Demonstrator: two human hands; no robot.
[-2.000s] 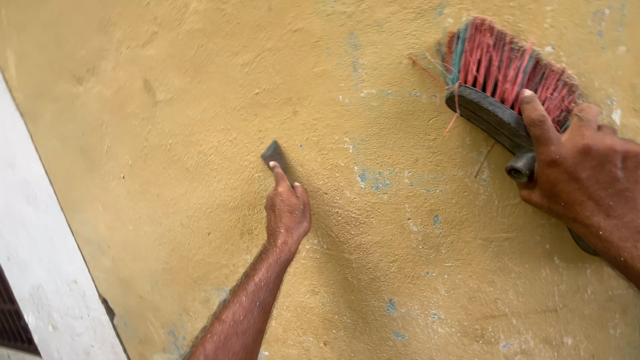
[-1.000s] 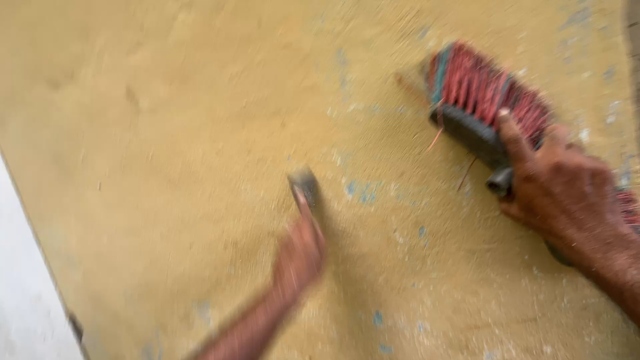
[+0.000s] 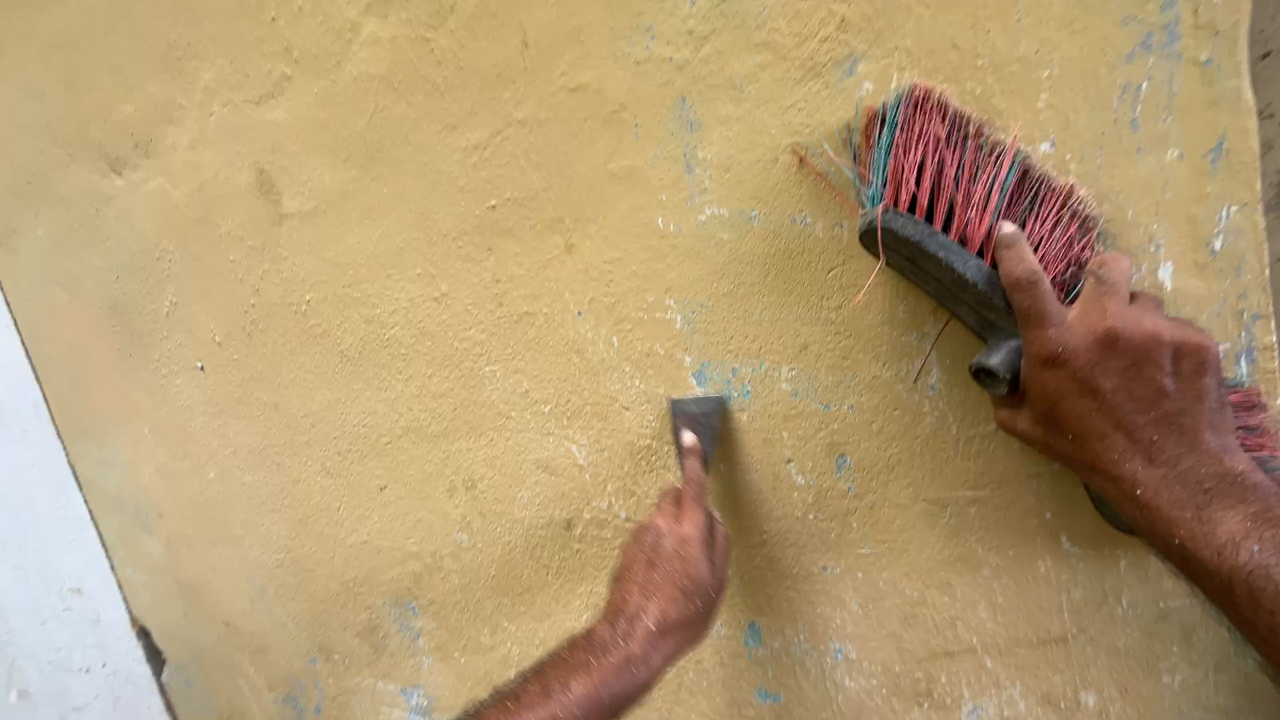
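A yellow painted wall (image 3: 400,300) with blue and white patches fills most of the head view. Low in the middle, my left hand (image 3: 672,560) grips a scraper (image 3: 700,420), its index finger laid along the metal blade. The blade's edge meets the wall beside a blue patch; the scraper's handle is hidden in the hand. At the right, my right hand (image 3: 1120,370) holds a broom head (image 3: 940,265) with red and green bristles and a dark base. The bristles point up, and a hollow handle socket (image 3: 995,366) sticks out near the thumb.
A white painted surface (image 3: 60,560) borders the wall at the lower left, with a small dark chip at its edge. At the far right, the yellow wall ends at an edge beside a brownish-grey strip (image 3: 1268,130).
The scraper in my left hand has moved rightward along the wall, nearer the blue patch. My right hand keeps its hold on the broom head. The view has shifted somewhat.
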